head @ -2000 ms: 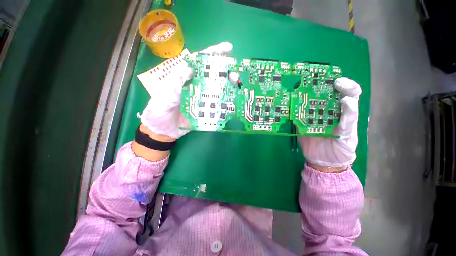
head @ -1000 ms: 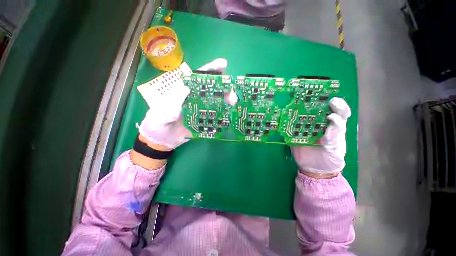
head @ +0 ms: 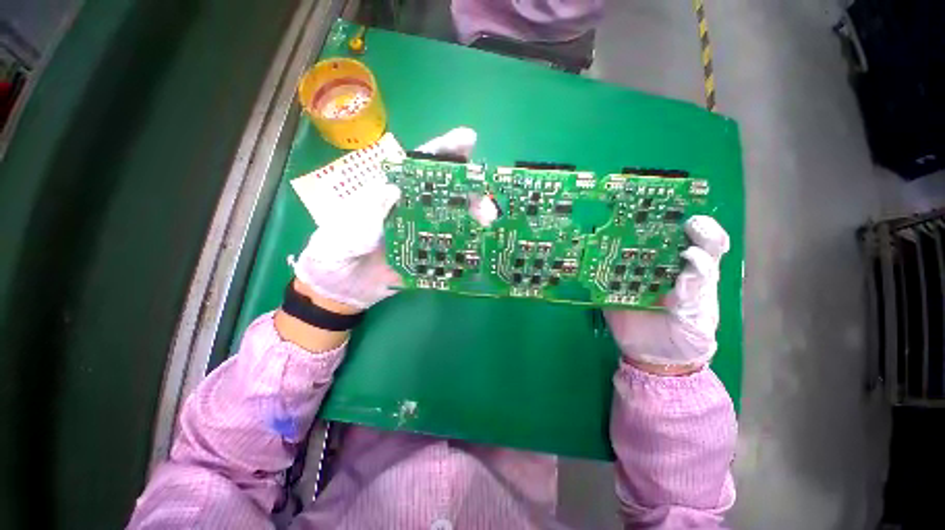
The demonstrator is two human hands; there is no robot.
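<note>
A green circuit board panel (head: pixel 536 233) of three joined boards is held above the green mat, its flat face with small chips towards me. Black connectors show along its far edge. My left hand (head: pixel 347 248), in a white glove with a black wrist band, grips the panel's left end; fingertips show behind the far edge and in the notch between boards. My right hand (head: pixel 686 300), in a white glove, grips the right end with fingers curled over the edge. The fingers behind the panel are hidden.
A yellow tape roll (head: pixel 346 104) stands on the green mat (head: pixel 477 383) at the far left, beside a cream label sheet (head: pixel 342 176) partly under my left hand. A dark green conveyor (head: pixel 114 228) with a metal rail runs along the left. Another person's pink sleeve (head: pixel 528 19) shows beyond the mat.
The panel has moved lower in view and tilted, so the black connectors on its far edge show more. The bright glare on its left board is gone. A person's pink clothing has appeared at the top.
</note>
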